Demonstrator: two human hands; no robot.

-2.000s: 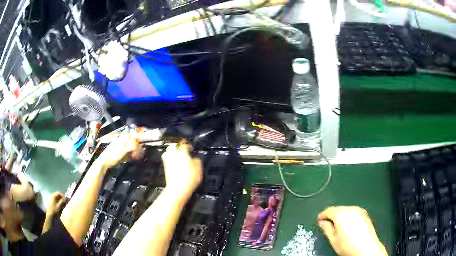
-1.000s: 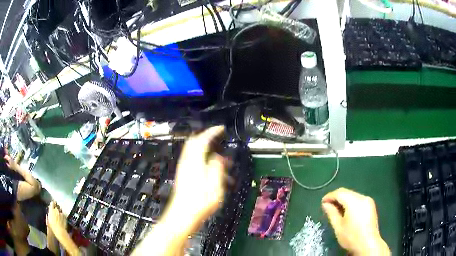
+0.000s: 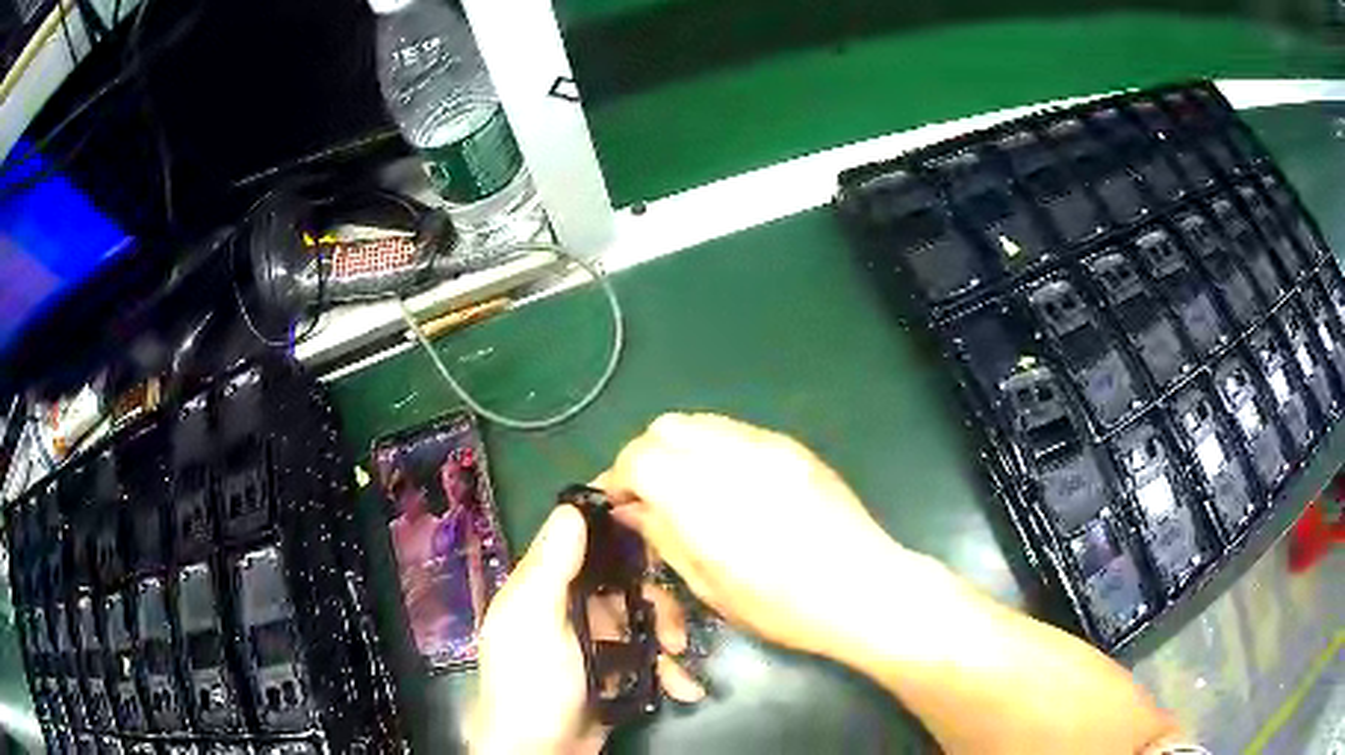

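Observation:
My left hand (image 3: 531, 649) holds a black phone housing (image 3: 620, 656) upright, with the thumb along its left side and fingertips showing behind its right side. My right hand (image 3: 752, 524) is at the housing's top end, fingertips touching it. Whether they pinch a small part is hidden. The clear bits are mostly hidden behind the hands. A lit smartphone (image 3: 440, 546) lies left of my left hand.
Trays of black housings stand at right (image 3: 1165, 347) and left (image 3: 207, 590). A grey cable (image 3: 617, 347) loops on the green mat (image 3: 738, 325). Behind are a white rail (image 3: 738, 221), a water bottle (image 3: 457, 126), a black object with a patterned patch (image 3: 369, 258) and part of a blue screen (image 3: 52, 244).
The view has turned right. My left hand has come from over the left tray to the front with a housing. My right hand has moved from beside the clear bits to the housing.

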